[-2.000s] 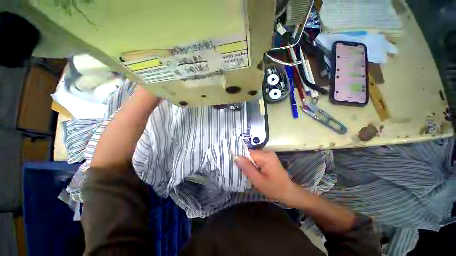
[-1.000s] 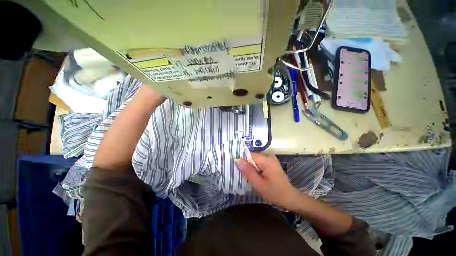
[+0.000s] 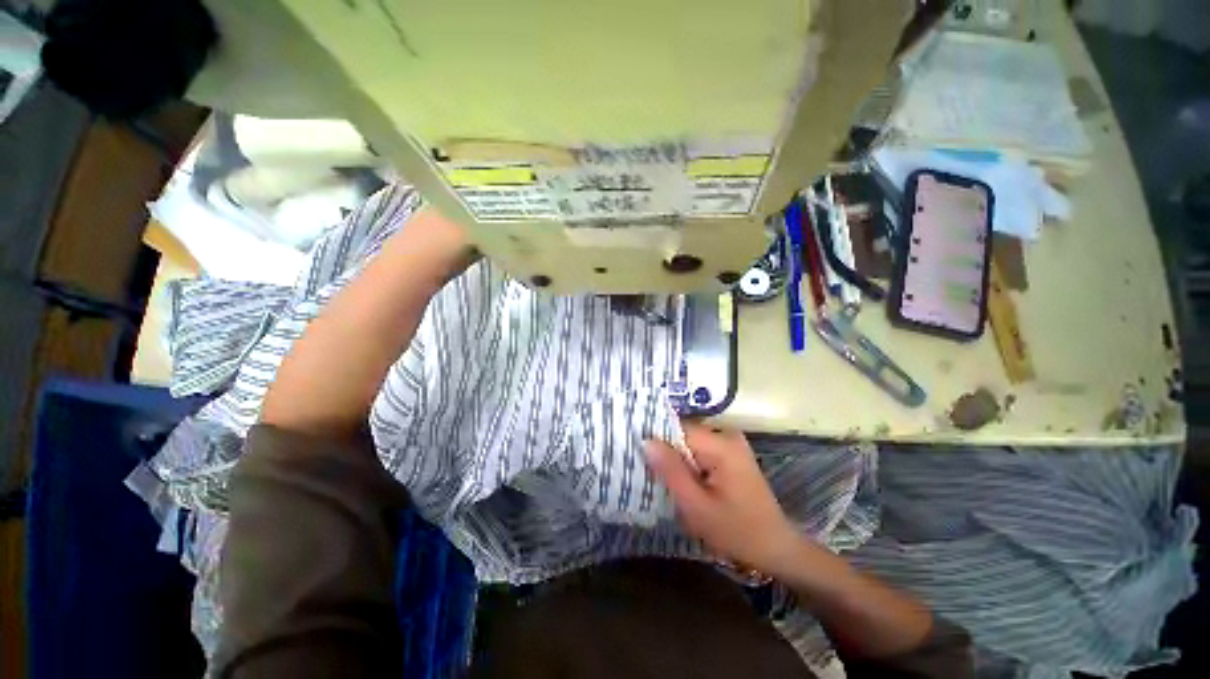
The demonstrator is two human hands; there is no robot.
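Observation:
A striped white and dark garment piece (image 3: 531,411) lies bunched on the machine bed and hangs over the table's front edge. The cream-yellow sewing machine head (image 3: 584,93) stands over it. The shiny needle plate (image 3: 709,352) shows at the cloth's right edge. My right hand (image 3: 723,491) pinches the cloth's edge between thumb and fingers, just in front of the plate. My left forearm reaches over the cloth from the left; my left hand is hidden behind the machine head.
A smartphone (image 3: 942,252), blue marker pen (image 3: 796,285), snips (image 3: 869,358), bobbins (image 3: 755,281) and a yellow-brown strip (image 3: 1008,332) lie right of the machine. More striped cloth (image 3: 1035,544) hangs at the right front. A blue crate (image 3: 100,531) stands at left; papers (image 3: 219,232) lie behind it.
The camera view has shifted, so the table items appear lower and the machine head further right. My right hand keeps its pinch on the cloth near the plate.

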